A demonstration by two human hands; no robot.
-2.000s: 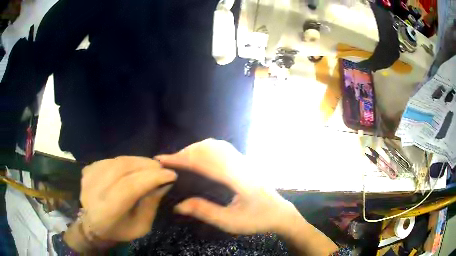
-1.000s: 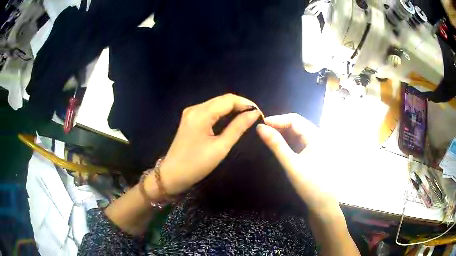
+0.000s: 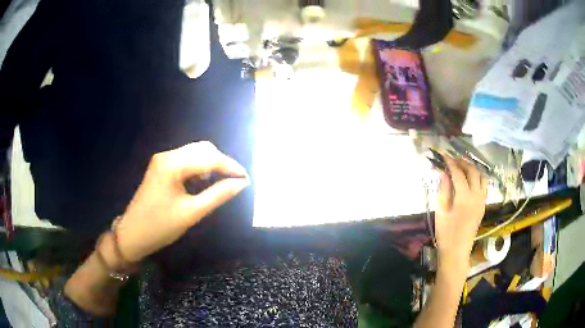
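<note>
Dark fabric [image 3: 141,96] covers the left of the white table. My left hand [image 3: 186,192] is over it, with thumb and forefinger pinched together on the fabric's right edge, beside the glare. My right hand [image 3: 458,202] is at the table's front right, with its fingertips at the small metal tools [image 3: 474,154]. Dark snips-like tips show just beyond the fingers; whether the hand grips a tool is hidden. The sewing machine's needle area [image 3: 276,54] is blurred at the top.
A lit smartphone [image 3: 404,86] lies right of the needle area. A printed paper sheet [image 3: 519,102] is at the upper right. A thin white cable [image 3: 529,198] loops over the front edge near my right wrist. A white roll [image 3: 496,248] sits below the table.
My right hand has left the fabric and moved right to the small tools. My left hand still pinches the fabric. The view has swung right, so the machine and phone appear further left.
</note>
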